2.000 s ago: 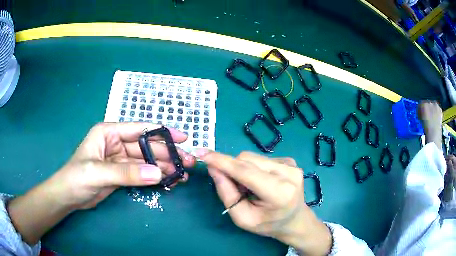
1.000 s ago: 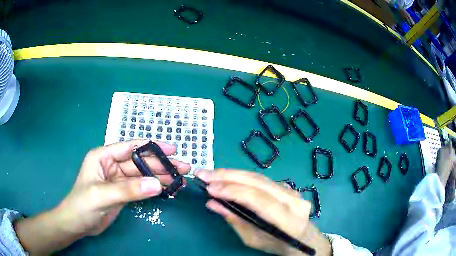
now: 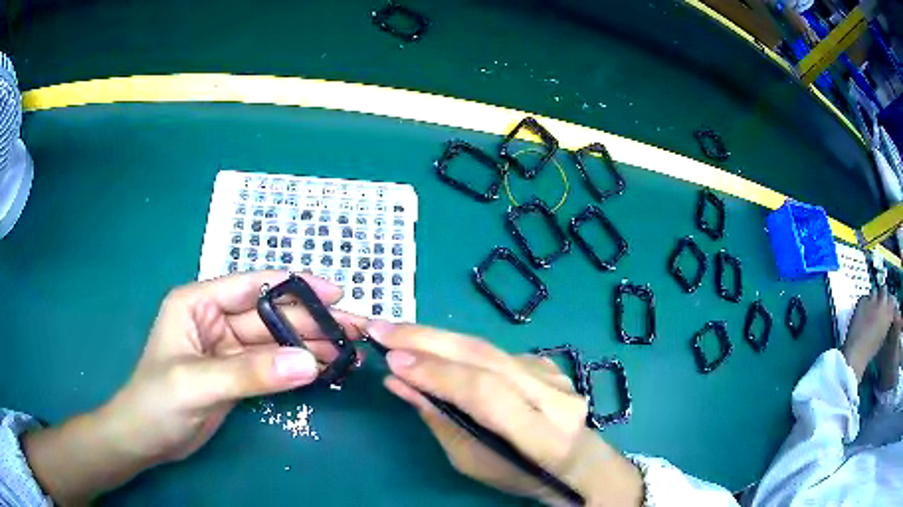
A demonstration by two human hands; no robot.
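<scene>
My left hand (image 3: 203, 361) holds a black rectangular frame (image 3: 280, 322) tilted above the mat, with the thumb on its lower part and the fingers behind it. My right hand (image 3: 495, 401) holds dark, slim tweezers (image 3: 470, 426); their tip is at the frame's right side, and whether it touches or grips a part cannot be told. A white parts tray (image 3: 210, 233) with rows of small dark parts lies behind my left hand, which hides its lower edge. A small pile of white bits (image 3: 297, 422) lies below the held frame.
Several black frames (image 3: 634, 313) lie loose to the right, with a thin yellow loop (image 3: 566, 188) among them. A yellow-edged strip (image 3: 297, 91) crosses behind, with frames beyond it. At right are a blue bin (image 3: 802, 241), another white tray (image 3: 849, 287) and a person's sleeves (image 3: 827, 426). A white fan stands at left.
My right hand has turned, and the tweezers, earlier mostly hidden, now point at the held frame. The neighbouring person's hand has left the blue bin. The whole view has shifted slightly.
</scene>
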